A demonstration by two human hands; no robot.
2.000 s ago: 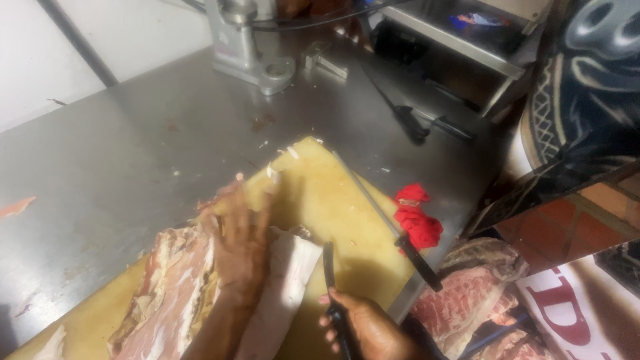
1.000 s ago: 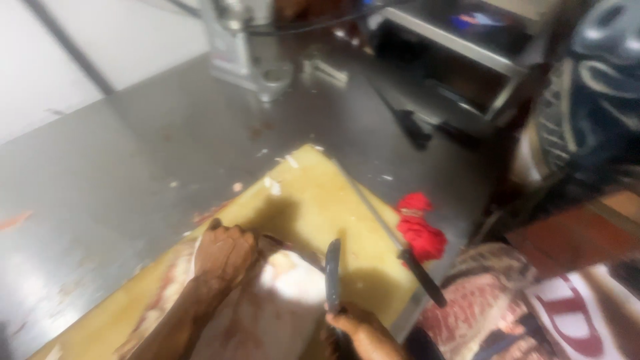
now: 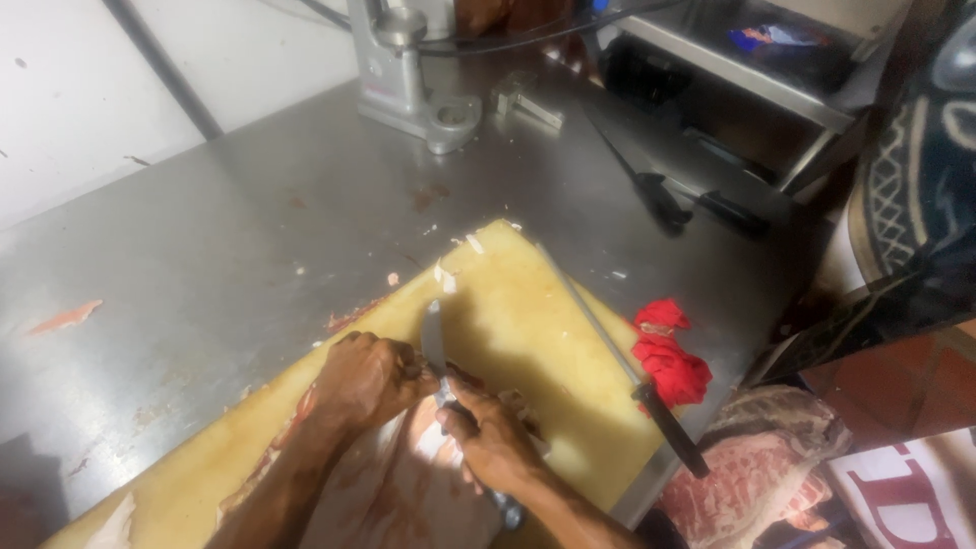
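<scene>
A large slab of raw meat with pale fat (image 3: 381,488) lies on a yellow cutting board (image 3: 610,442). My left hand (image 3: 374,377) is closed on the far edge of the slab, its knuckles up. From the right, my right hand (image 3: 492,438) grips the dark handle of a butcher's knife (image 3: 433,335). The blade points away from me, close beside the left hand's fingers. A sharpening steel (image 3: 602,335) with a black handle lies across the board's right edge, touching or close to a crumpled red cloth (image 3: 671,354).
Two black-handled knives (image 3: 663,206) (image 3: 732,213) lie on the steel table (image 3: 252,229), near a metal machine's base (image 3: 419,107) and a small metal bracket (image 3: 534,110). More raw meat (image 3: 747,465) is at the lower right, below the table edge. A metal shelf (image 3: 732,65) stands behind.
My right hand has brought the knife left and away from me, up to my left hand. The left hand, spread on the meat two seconds ago, is now closed on its edge.
</scene>
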